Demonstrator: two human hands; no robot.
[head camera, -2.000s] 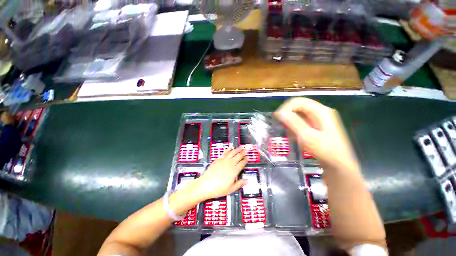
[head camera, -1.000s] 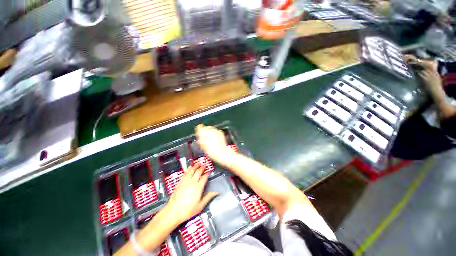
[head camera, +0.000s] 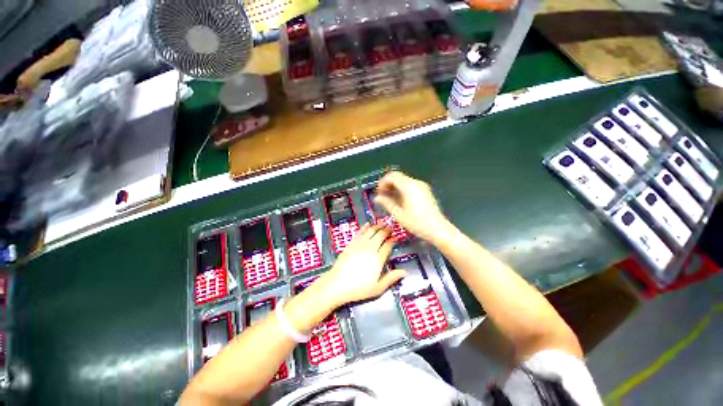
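A clear blister tray (head camera: 193, 317) lies on the green bench in front of me, with red keypad phones (head camera: 302, 240) face up in its pockets. One front-row pocket, second from the right, holds no phone. My left hand (head camera: 363, 268) lies over the middle of the tray, fingertips near the upper right phones; whether it presses on one is unclear. My right hand (head camera: 403, 201) is over the top of the back-right phone (head camera: 392, 226), fingers curled at its screen. I cannot tell whether the fingers pinch anything.
A second tray (head camera: 610, 208) of phones with white backs up lies at right. Behind the bench's white edge stand a fan (head camera: 201, 37), a brown board (head camera: 341, 131), stacked filled trays (head camera: 372, 59) and a bottle (head camera: 471, 82). Plastic and a white board (head camera: 147, 158) lie at left.
The view has turned right. My right hand has moved from the fourth back-row phone to the back-right one. My left hand has shifted right over the tray. The clear film seen earlier no longer shows.
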